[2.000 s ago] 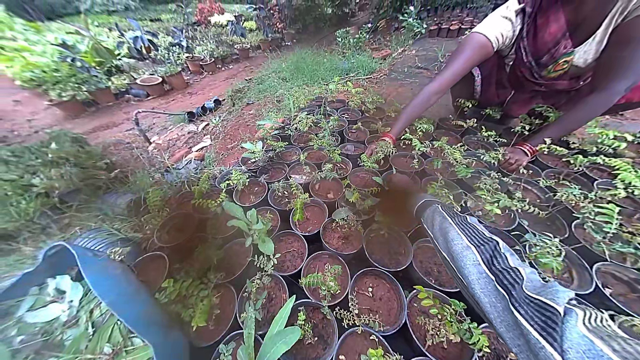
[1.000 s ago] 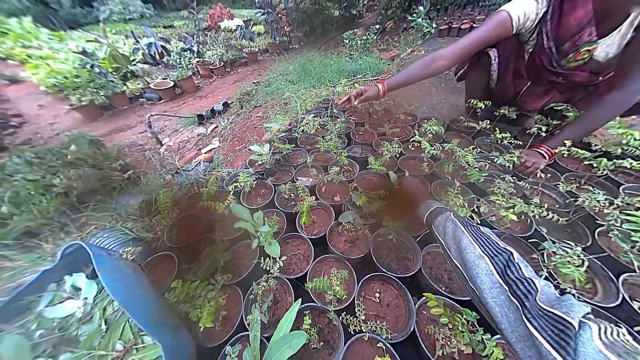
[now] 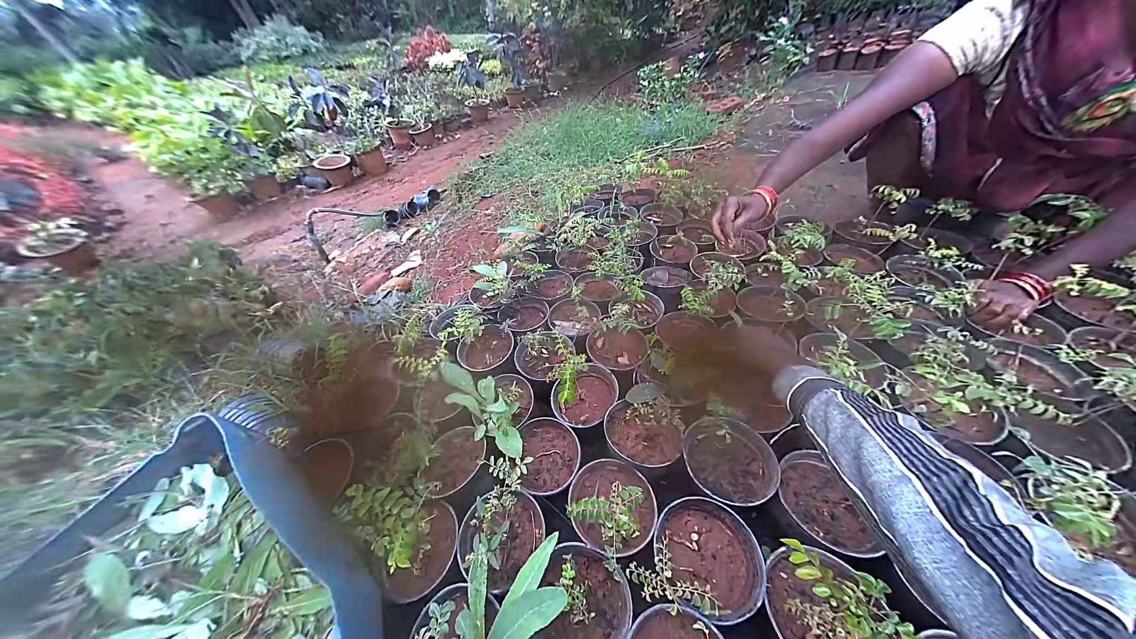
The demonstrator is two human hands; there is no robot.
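Note:
My right hand, at the end of a grey sleeve with black stripes, is a brown blur low over the black plastic pots, right of centre. Its fingers and anything in them cannot be made out. My left hand seems to be the brown blur left of centre, over the left edge of the pots; its fingers are also unclear. Round pots of reddish soil stand close together around both hands, such as a soil-filled pot at the lower middle. Many hold leafy seedlings, among them a broad-leaved seedling.
A blue container full of cut leaves stands at the lower left. A co-worker's hand is over the far pots, the other hand among seedlings at right. A black hose lies beyond the pots, near potted plants along a dirt path.
The co-worker's hand on the far side reached out toward the far edge of the pots, then came back over them. My right arm stays in about the same place.

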